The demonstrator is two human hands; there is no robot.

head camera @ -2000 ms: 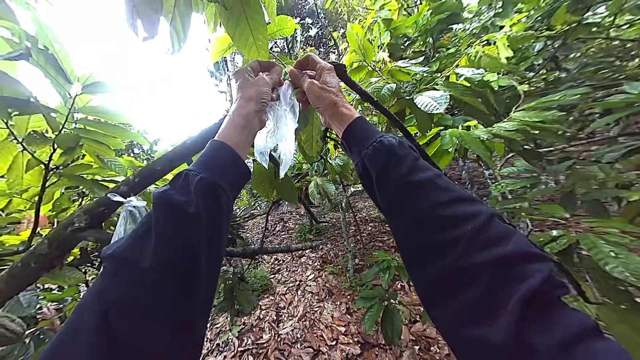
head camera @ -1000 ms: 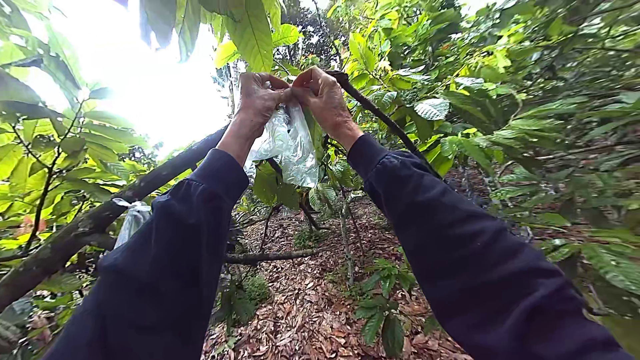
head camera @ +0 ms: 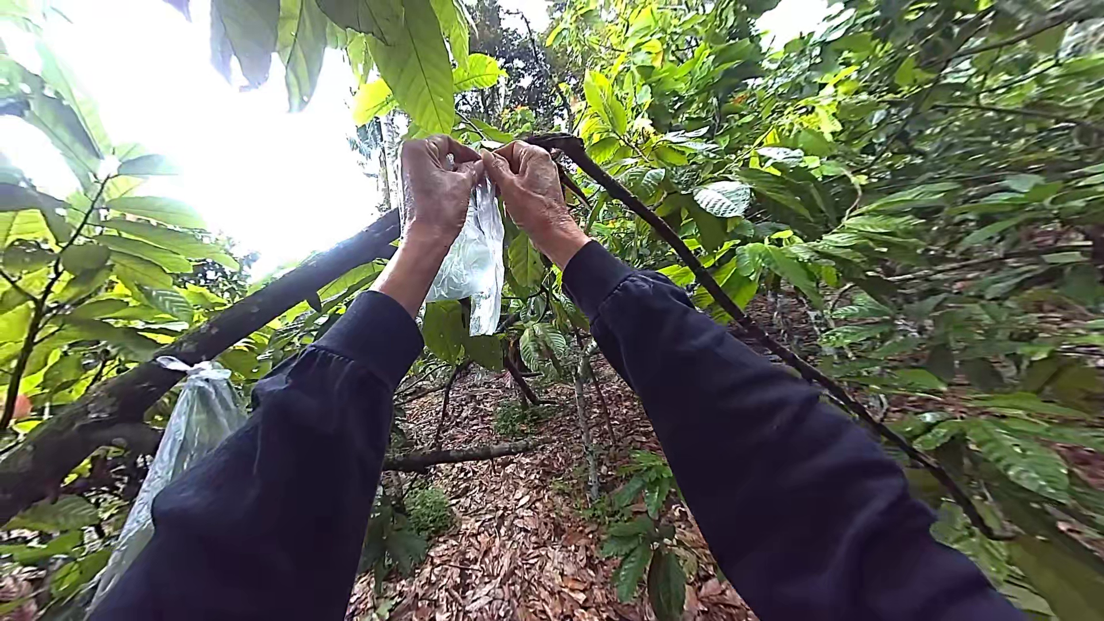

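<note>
My left hand and my right hand meet at upper centre, fingertips nearly touching, both pinching the top of a clear plastic bag. The bag hangs below the fingers, partly behind my left hand and wrist. Just right of my right hand is the bent top of a thin dark branch. Whether the bag is fastened to anything is hidden by the fingers. A second clear plastic bag hangs at the left, its knotted top against a thick branch and its lower part behind my left sleeve.
The thick branch slants up from the lower left toward my left wrist. The thin one slopes down to the right. Large green leaves hang above my hands, and dense foliage stands on both sides. Dry leaves cover the ground, with a low branch over it.
Both hands stay near the same spot with the bag pinched. The hanging bag has changed shape, spreading wider and then showing a narrow strip at its right side.
</note>
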